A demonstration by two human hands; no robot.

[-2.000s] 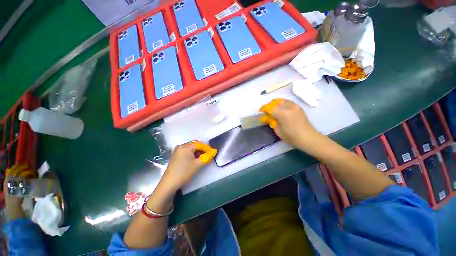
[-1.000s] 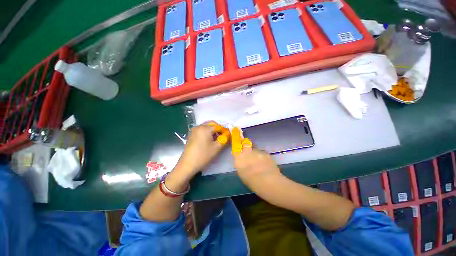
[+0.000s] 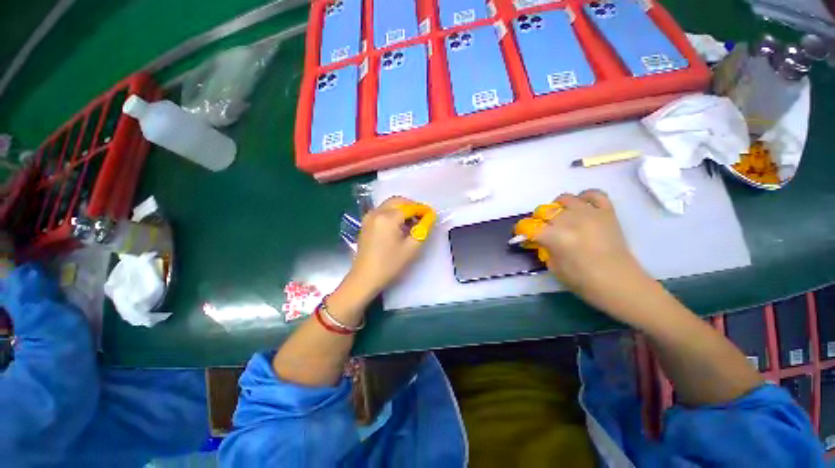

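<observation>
A smartphone (image 3: 485, 250) lies dark screen up on the white work mat (image 3: 687, 233). My right hand (image 3: 575, 236), with orange finger cots, is over the phone's right end and hides it. Its fingers pinch a small white piece, seemingly a folded wipe (image 3: 518, 239), at the screen. My left hand (image 3: 394, 239), also with orange finger cots, is left of the phone with its fingers curled. Something thin and shiny shows beside its fingertips, but whether they hold it cannot be told.
A red phone tray (image 3: 412, 149) with light-blue phones stands behind the mat. A yellow-wood stick (image 3: 608, 159), crumpled white wipes (image 3: 666, 183) and a dish of orange cots (image 3: 758, 164) lie right. A white bottle (image 3: 183, 135) and another person's blue sleeve (image 3: 46, 315) are left.
My right hand has moved from beside my left hand to the phone's right end. My left hand stays left of the phone. The view has shifted, so the bench contents sit farther right than two seconds ago.
</observation>
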